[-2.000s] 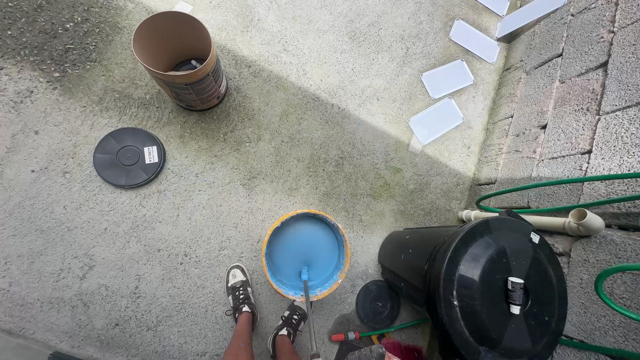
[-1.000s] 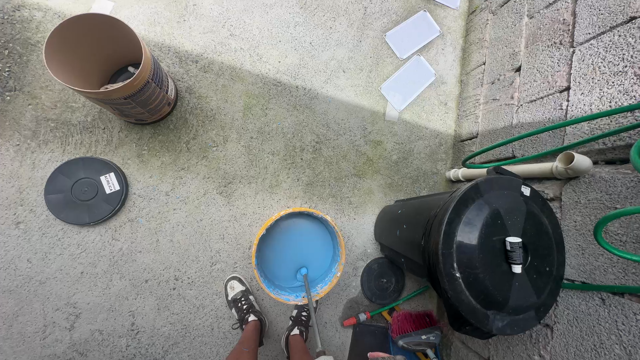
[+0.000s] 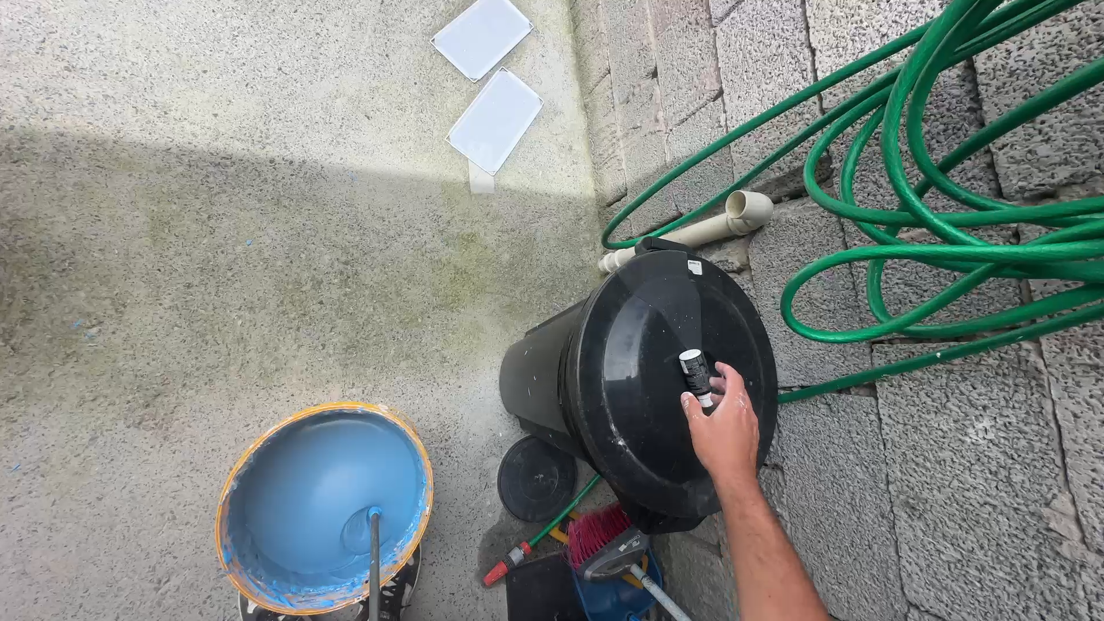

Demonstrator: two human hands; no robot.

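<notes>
My right hand reaches over the black lid of a large plastic bin. Its thumb and fingers are spread around the lower end of a small black bottle with white ends on the lid; whether they grip it is unclear. At the lower left stands a bucket of blue paint with an orange rim, and a stirring rod leans in the paint. No left hand shows in the view.
A coiled green hose hangs along the block wall at right, above a cream PVC pipe. A round black lid, a broom with magenta bristles and a red hose nozzle lie below the bin. White panels rest on the concrete.
My right hand has come into view and reached the small bottle on the bin lid. The view has shifted right, so the brown drum and its black lid have dropped out.
</notes>
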